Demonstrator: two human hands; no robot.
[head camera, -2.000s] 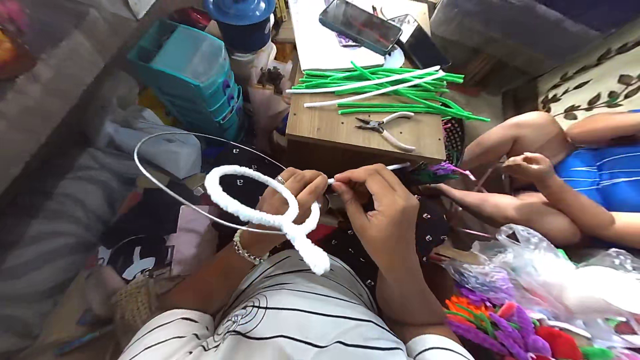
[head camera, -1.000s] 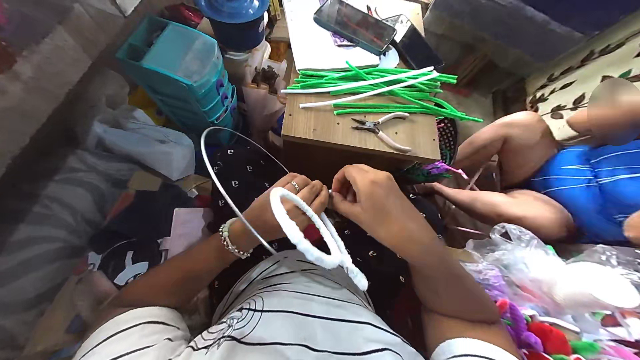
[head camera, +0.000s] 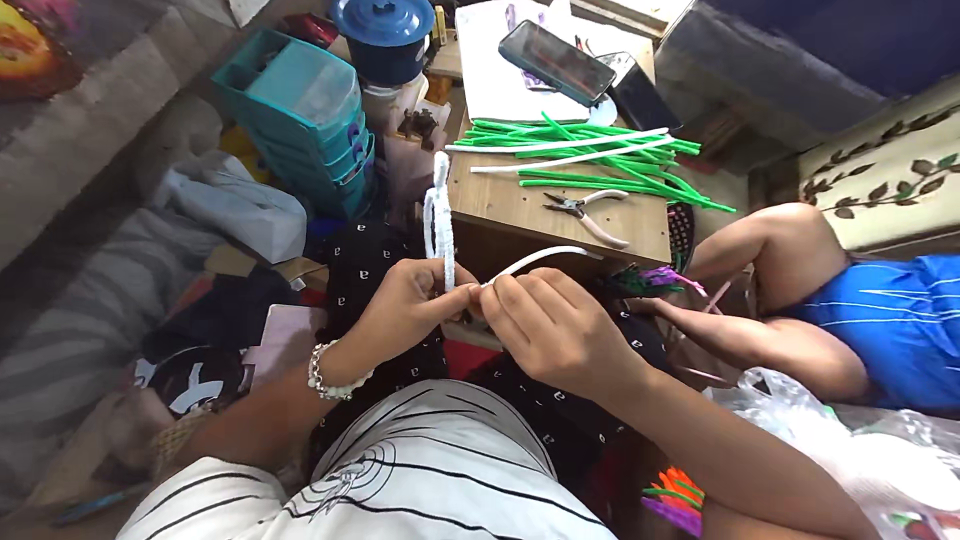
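My left hand [head camera: 420, 304] pinches a bent loop of white pipe cleaner [head camera: 439, 217], which stands up above the fingers and shows nearly edge-on. My right hand [head camera: 559, 330] meets it fingertip to fingertip, its fingers closed on a single white pipe cleaner [head camera: 536, 256] that arcs away to the right. The exact joint between the pieces is hidden by the fingers. Beyond my hands, green pipe cleaners [head camera: 630, 176] and two white ones [head camera: 570, 156] lie on a small wooden table [head camera: 495, 191]. Pliers [head camera: 581, 208] with pale handles rest nearer its front edge, jaws pointing left.
A smartphone [head camera: 556, 63] lies at the table's back. Teal plastic drawers [head camera: 315, 112] and a blue-lidded bucket [head camera: 384, 37] stand to the left. At right, a person in blue [head camera: 892, 322] sits with bent legs, near clear plastic bags [head camera: 832, 442] and colourful pipe cleaners [head camera: 679, 499].
The white loop has turned from showing its open ring over my left wrist to standing upright, nearly edge-on. A white pipe cleaner now arcs out from my right fingers. The thin wire hoop is no longer visible.
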